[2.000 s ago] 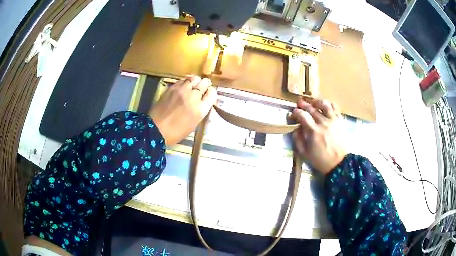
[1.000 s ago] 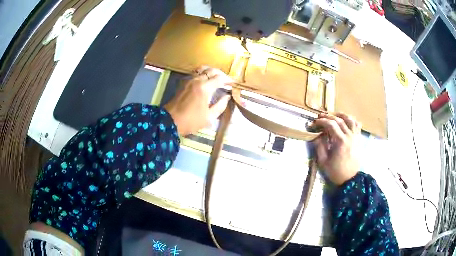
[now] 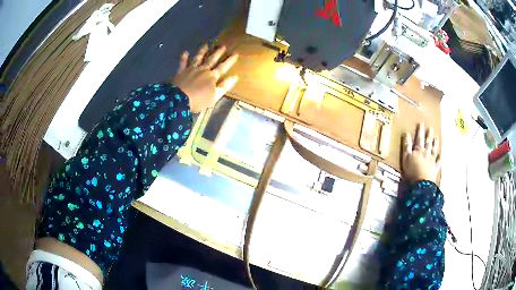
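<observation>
The brown bag panel (image 3: pixel 254 73) lies under the sewing machine head (image 3: pixel 325 34). The yellow clamp frame (image 3: pixel 370 133) sits on it beside the lit needle. The handle strap (image 3: pixel 261 195) hangs in a long U loop from the panel's near edge, over the pale template plate (image 3: pixel 300 226); a shorter strap curve crosses between its two ends. My left hand (image 3: pixel 205 79) lies flat, fingers spread, on the panel's left part, holding nothing. My right hand (image 3: pixel 421 158) lies on the panel's right part, fingers apart, holding nothing.
Brown strips (image 3: pixel 42 102) and a white cloth scrap (image 3: pixel 97 28) are at the left. A dark mat (image 3: pixel 141 68) lies left of the panel. At the right are a control screen (image 3: pixel 501 99), a red thread cone (image 3: pixel 500 150) and a thin cable.
Both hands have let go of the strap ends and moved outward onto the panel, left hand up and left, right hand to the right. The camera view has shifted.
</observation>
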